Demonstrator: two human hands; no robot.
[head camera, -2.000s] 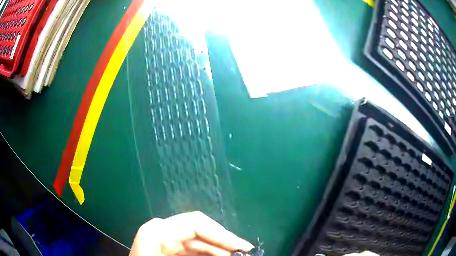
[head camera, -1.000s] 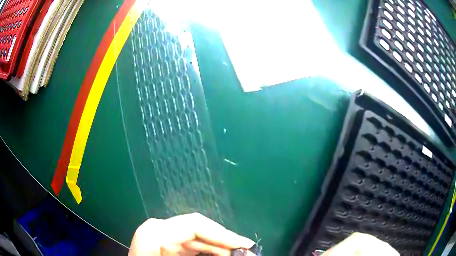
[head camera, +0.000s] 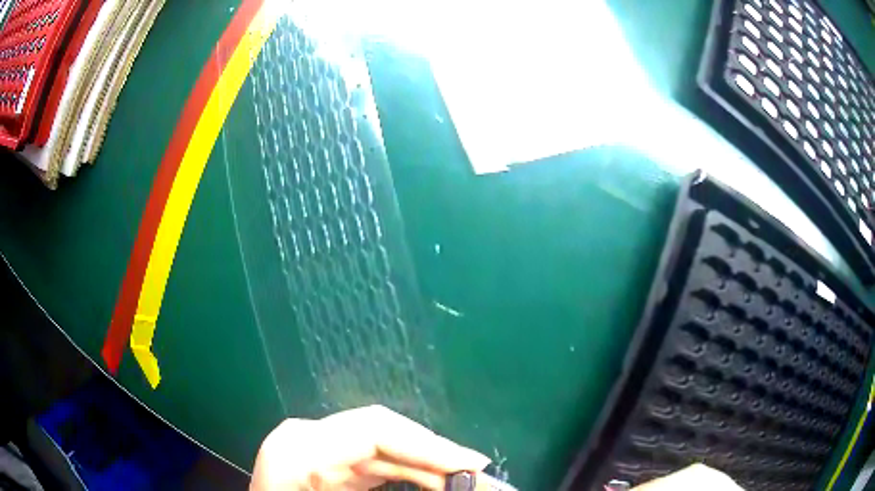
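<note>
My left hand is at the bottom edge, partly cut off, and pinches a small dark part between its fingers. My right hand is mostly cut off at the bottom edge, over the near black tray; only its top shows, with a small bit of something at its left, too cut off to name. A clear carrier sheet with rows of small oval outlines lies on the green mat just beyond my left hand. A small clear-grey clump of film scraps is beside my left fingertips.
The near black blister tray is at the right. The far black tray holds pale parts. A glaring white sheet lies at the back. Red and yellow tape runs at the left. A red tray and stacked sheets are top left.
My right hand came into fuller view a second ago and is now lower again. The clear sheet lies slightly further left than two seconds ago. My left hand stays nearly in place.
</note>
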